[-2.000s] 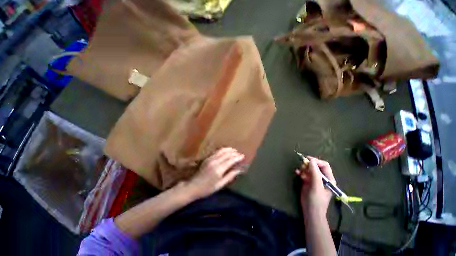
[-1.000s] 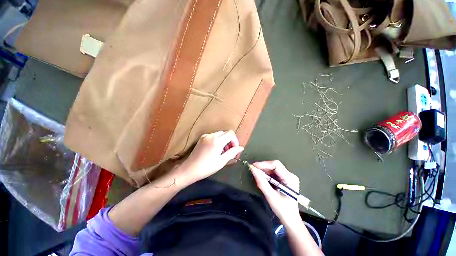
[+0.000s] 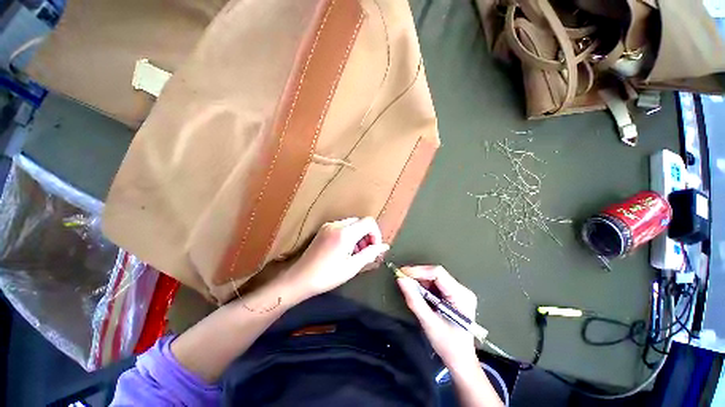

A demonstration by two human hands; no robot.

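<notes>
The tan tote bag (image 3: 199, 143) lies in front of me, with a reddish-brown trim band (image 3: 296, 135) stitched along it and loose threads across its surface. My left hand (image 3: 342, 250) pinches the bag's lower right edge, at the end of a second brown strip. My right hand (image 3: 441, 310) holds the thread burner (image 3: 451, 312) like a pen. Its thin tip points at the edge by my left fingertips; whether it touches is too small to tell. A loose thread lies over my left forearm.
Thread waste (image 3: 517, 199) lies right of the bag. Beyond it are a red can (image 3: 628, 222) on its side, a power strip (image 3: 666, 179) and a yellow cord connector (image 3: 560, 312). Other tan bags (image 3: 556, 60) lie at the back. A lined waste bin (image 3: 60, 262) is lower left.
The bag was pulled nearer and now fills more of the view. My right hand came left with the thread burner to my left fingertips. In the last second little moved.
</notes>
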